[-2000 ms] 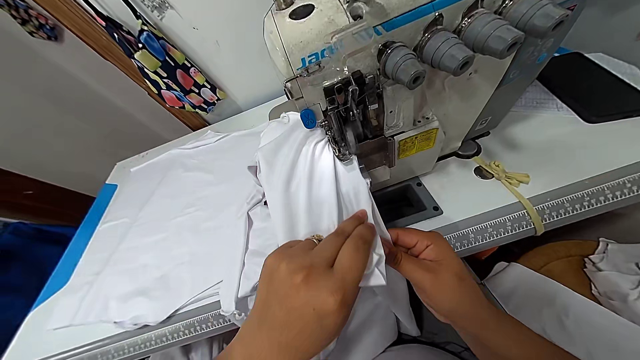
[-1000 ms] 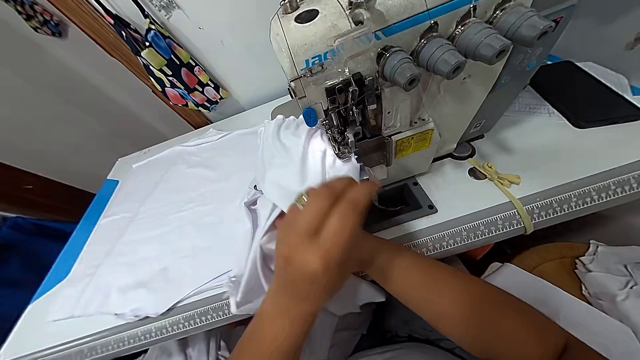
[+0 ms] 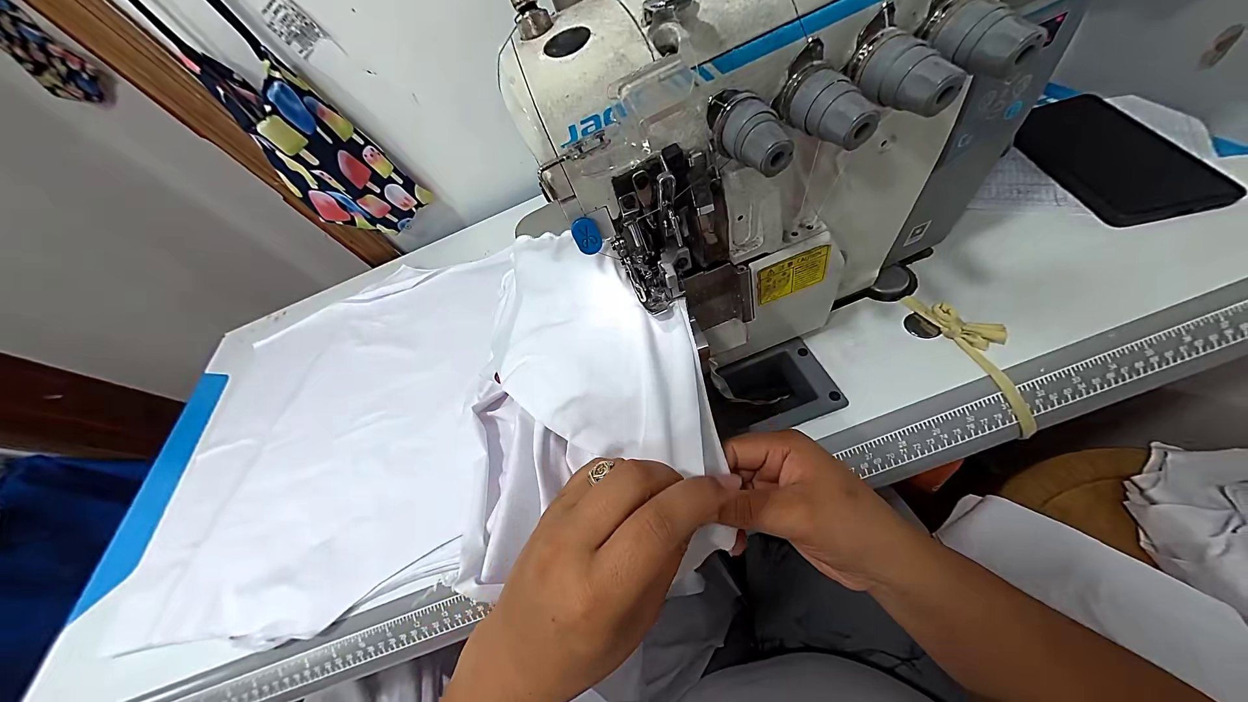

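White fabric (image 3: 604, 361) runs from under the presser foot of an overlock sewing machine (image 3: 663, 283) toward me, its right edge in line with the foot. My left hand (image 3: 624, 556), with a ring on one finger, lies on the fabric near the table's front edge and grips its edge between the fingers. Close against it, my right hand (image 3: 809, 502) pinches the same edge from the right. The fingertips of both hands meet there. More white fabric pieces (image 3: 331, 468) lie stacked flat to the left of the machine. Some fabric hangs over the front edge below my hands.
A measuring tape strip (image 3: 936, 439) runs along the table's front edge, with a yellow band (image 3: 994, 375) tied over it. A black phone-like device (image 3: 1131, 161) lies at the back right. More white cloth (image 3: 1199, 507) rests on a brown seat at the lower right. Printed fabric (image 3: 331, 146) hangs behind.
A second ago my left hand was nearer the machine, blurred over the fabric; it is now lower, at the edge beside my right hand. The fabric's right edge now lies straighter.
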